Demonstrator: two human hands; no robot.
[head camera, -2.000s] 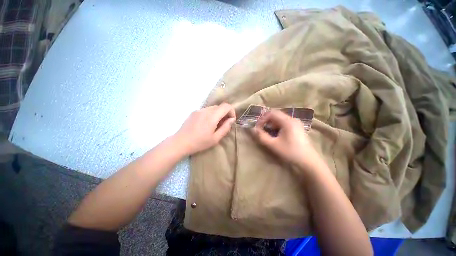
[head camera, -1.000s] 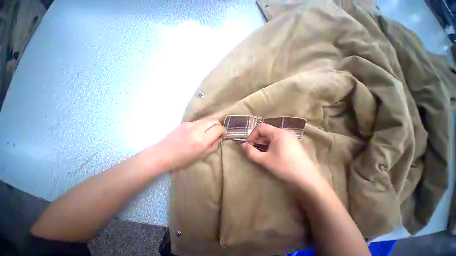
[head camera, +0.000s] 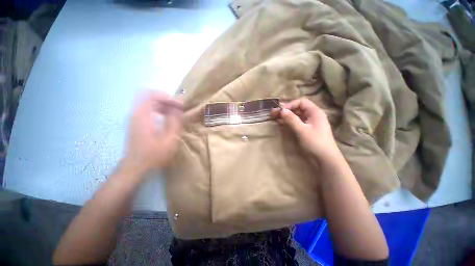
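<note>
A tan jacket lies on the table with its hem toward me. The pocket flap is flipped up and shows its plaid underside with a snap, above the patch pocket. My right hand is at the right end of the flap, thumb and forefinger pinched together. A thin dark tip shows at those fingertips; it may be the thread snips, mostly hidden. My left hand is blurred at the jacket's left front edge, and whether it holds cloth is unclear.
The pale blue table has small thread scraps at the left. A blue plastic bin is below the table edge at right. My dark lap with thread scraps is below the hem. Dark items lie at the far edge.
My left hand has left the flap's left end and moved left. My right hand has moved to the flap's right end. The flap and pocket snaps are now uncovered; the jacket appears further left.
</note>
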